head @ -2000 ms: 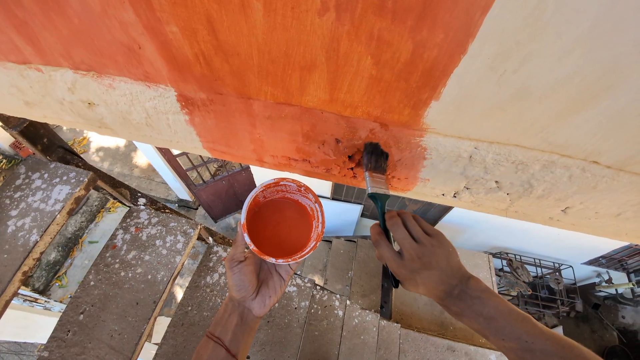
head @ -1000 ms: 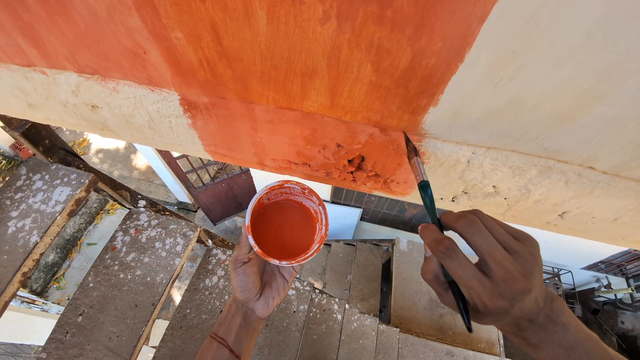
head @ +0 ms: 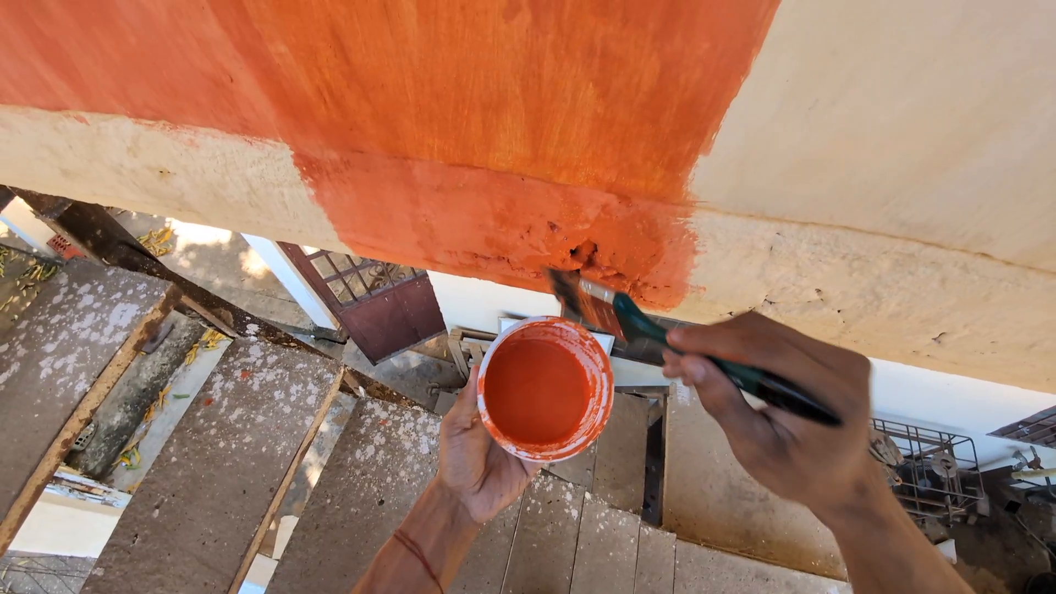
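Note:
My left hand (head: 483,462) holds a white plastic tub (head: 604,412) from below and the left side; orange-red paint (head: 538,381) fills part of it, and its rim is smeared. In my right hand (head: 775,404) is a paintbrush (head: 639,322) with a dark green handle, gripped between thumb and fingers. Its bristles point up and left, slightly blurred, just above the tub's upper right rim and by the wall's lower edge. Above, the wall (head: 495,99) is coated orange, with a rough pitted patch (head: 590,256) near the bristles. Bare cream plaster (head: 891,140) lies to the right.
Paint-spotted stair treads (head: 223,429) with open gaps descend below my hands, with a dark metal stringer (head: 107,239) at the left. Far below are a brown metal gate (head: 388,318) and, at the lower right, a wire rack (head: 932,470) beside a white wall.
My right hand has drawn the brush down from the orange patch's right edge to near the tub, and its bristles now tilt left. The left hand still holds the tub.

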